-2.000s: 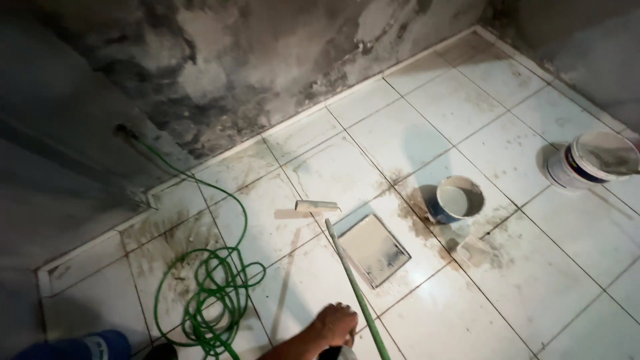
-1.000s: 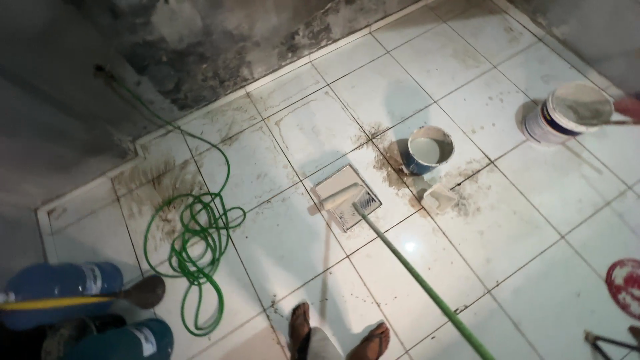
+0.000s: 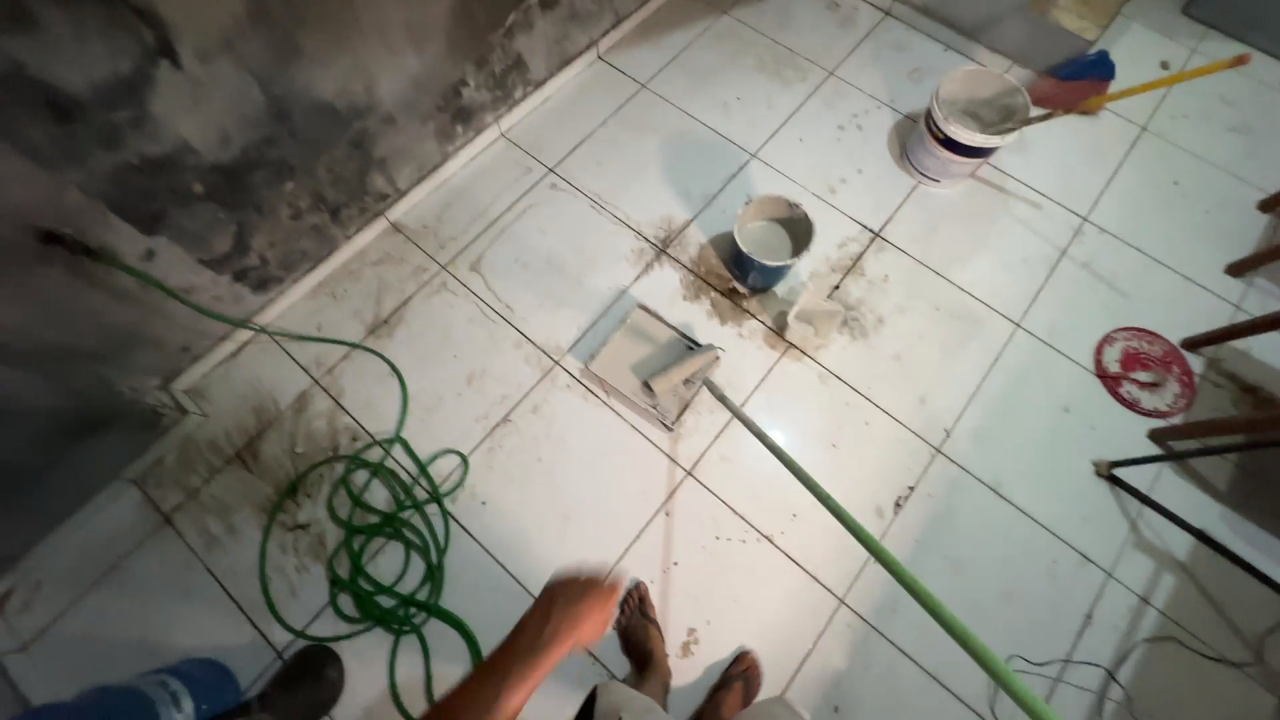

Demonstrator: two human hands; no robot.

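My left hand (image 3: 582, 605) is blurred at the lower middle, above my sandalled feet, touching nothing that I can make out; its fingers are unclear. My right hand is out of view. Beyond the left hand, a paint roller (image 3: 682, 370) rests on a shallow paint tray (image 3: 630, 350) coated with grey-beige paint. Its long green pole (image 3: 850, 520) slants down to the lower right edge; whatever holds its far end is hidden. A small blue bucket (image 3: 765, 272) with light paint inside stands behind the tray, beside a smeared pale piece (image 3: 815, 315) on the tiles.
A coiled green hose (image 3: 385, 540) lies left, running to the stained wall (image 3: 250, 150). A blue container (image 3: 170, 690) is bottom left. A white bucket (image 3: 950, 140) with a yellow-handled tool (image 3: 1170, 82) stands top right. A red and white lid (image 3: 1145, 372), furniture legs (image 3: 1200, 430) and cables are right.
The roller lay on the tiles behind the tray two seconds ago; it now rests on the tray. My left hand, unseen one second ago, is back in view. The view has shifted right.
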